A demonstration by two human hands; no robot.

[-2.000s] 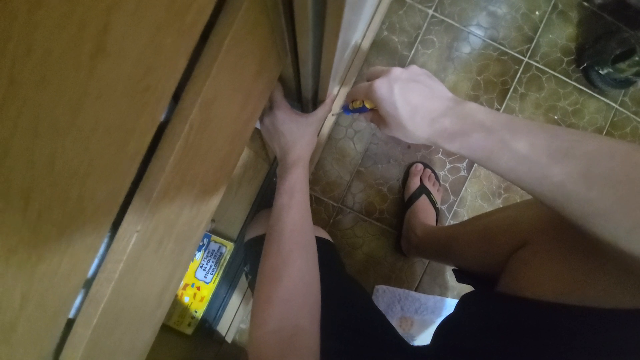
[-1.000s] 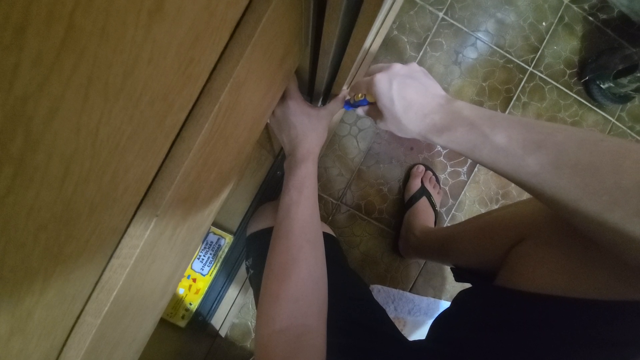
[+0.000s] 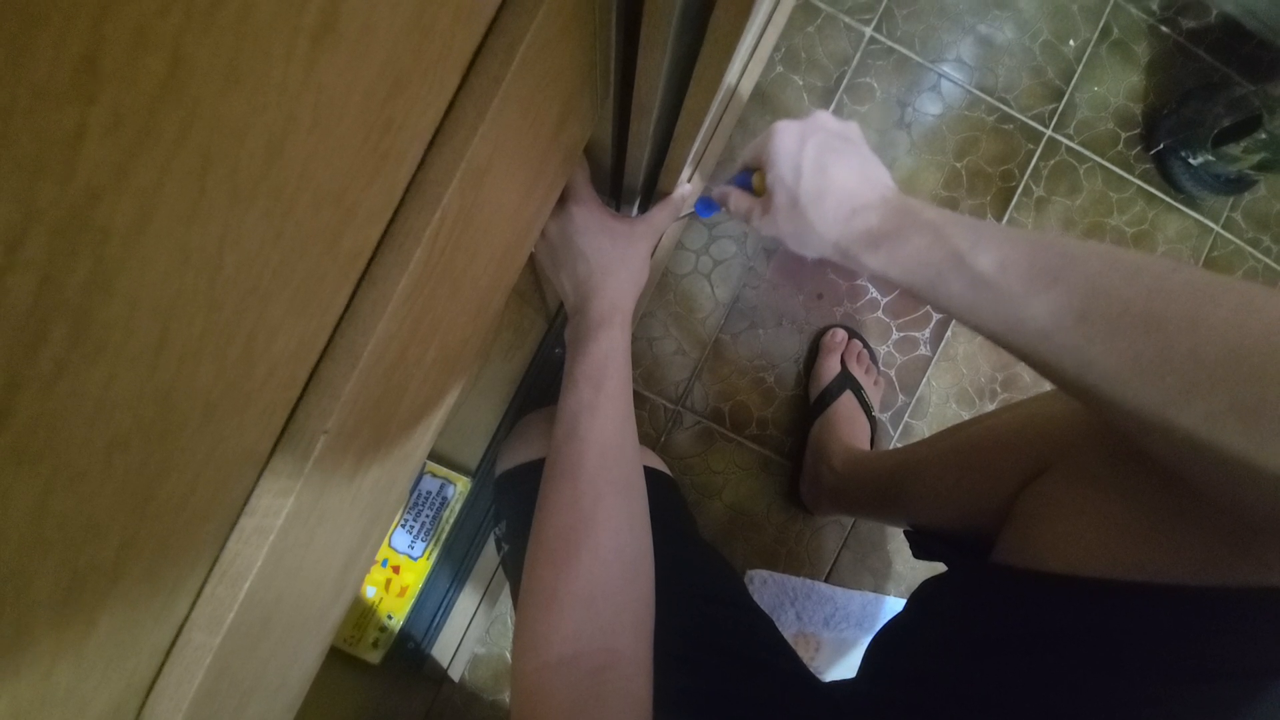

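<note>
My left hand (image 3: 605, 240) is spread against the edge of the wooden cabinet and its frame, thumb reaching right along the frame's lower end. Its fingertips are partly hidden by the wooden panel (image 3: 400, 230). Just right of the thumb, my right hand (image 3: 815, 190) is closed around a small tool with a blue and yellow handle (image 3: 740, 183), probably a screwdriver. The tool's tip is blurred and points toward the pale edge strip (image 3: 728, 110) of the frame, near my left thumb. Whether the tip touches it, I cannot tell.
A yellow pack of paper (image 3: 405, 560) bearing print lies low at the left, beside a dark rail. Below is a tiled floor (image 3: 960, 130) with my foot in a black flip-flop (image 3: 845, 390). A pale cloth or mat (image 3: 820, 615) lies near my legs, and a dark object (image 3: 1205, 150) at the upper right.
The wooden panel covers more of the view's left side than two seconds ago. My right hand stays closed on the blue and yellow tool beside my left thumb.
</note>
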